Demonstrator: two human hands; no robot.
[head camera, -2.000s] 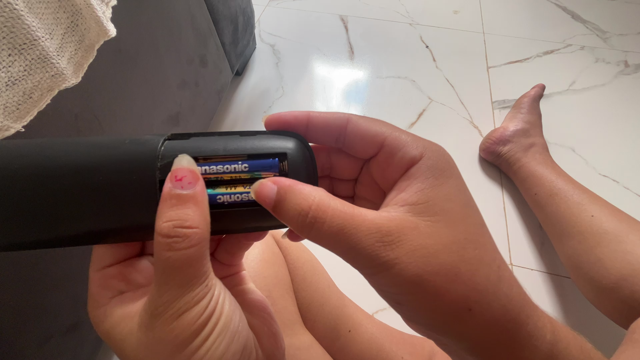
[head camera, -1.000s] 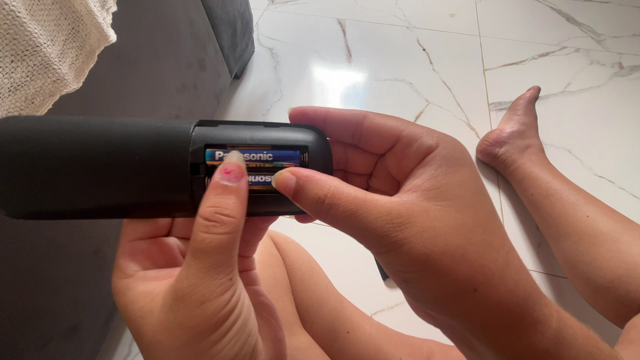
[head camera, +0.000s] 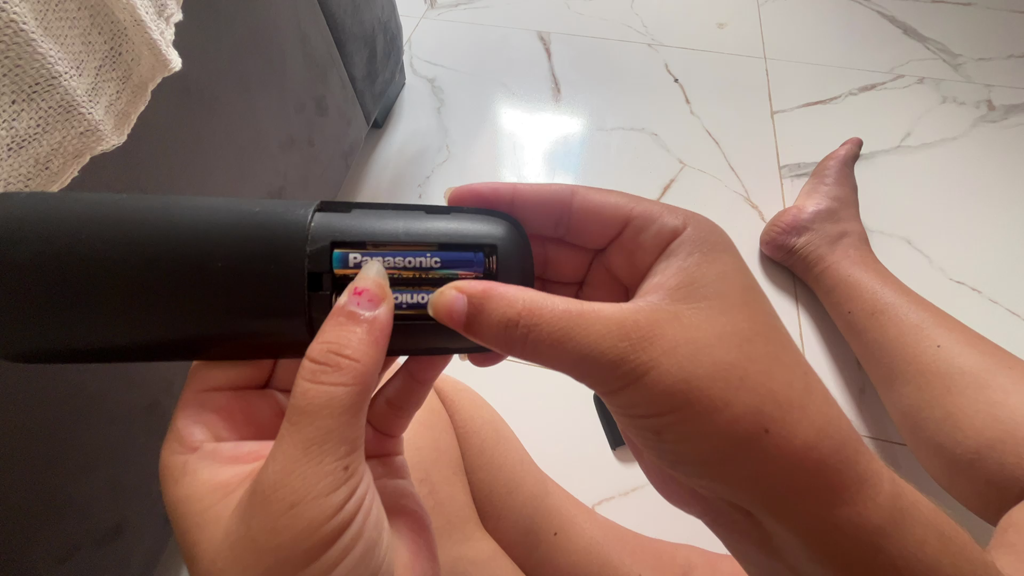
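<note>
A black remote control (head camera: 160, 276) lies across the left and middle of the head view, its battery compartment uncovered. Two blue Panasonic batteries sit side by side in it, the upper battery (head camera: 448, 262) in plain sight and the lower battery (head camera: 410, 300) partly under my thumbs. From below, my left hand (head camera: 296, 448) holds the remote, thumb tip on the batteries at their left part. My right hand (head camera: 640, 320) grips the rounded right end, its thumb on the lower battery's right part and its fingers partly hidden behind the remote.
Grey upholstered furniture (head camera: 248, 104) with a cream woven cloth (head camera: 80, 72) stands at the left. Below is a marble-patterned tile floor (head camera: 640, 104). A small black object (head camera: 610, 422) shows partly behind my right wrist. My bare legs and foot (head camera: 816, 208) are at the right and bottom.
The remote and both hands moved right between the first two frames. The small black object on the floor, not visible in the earliest frame, has come into view. Both hands keep hold of the remote.
</note>
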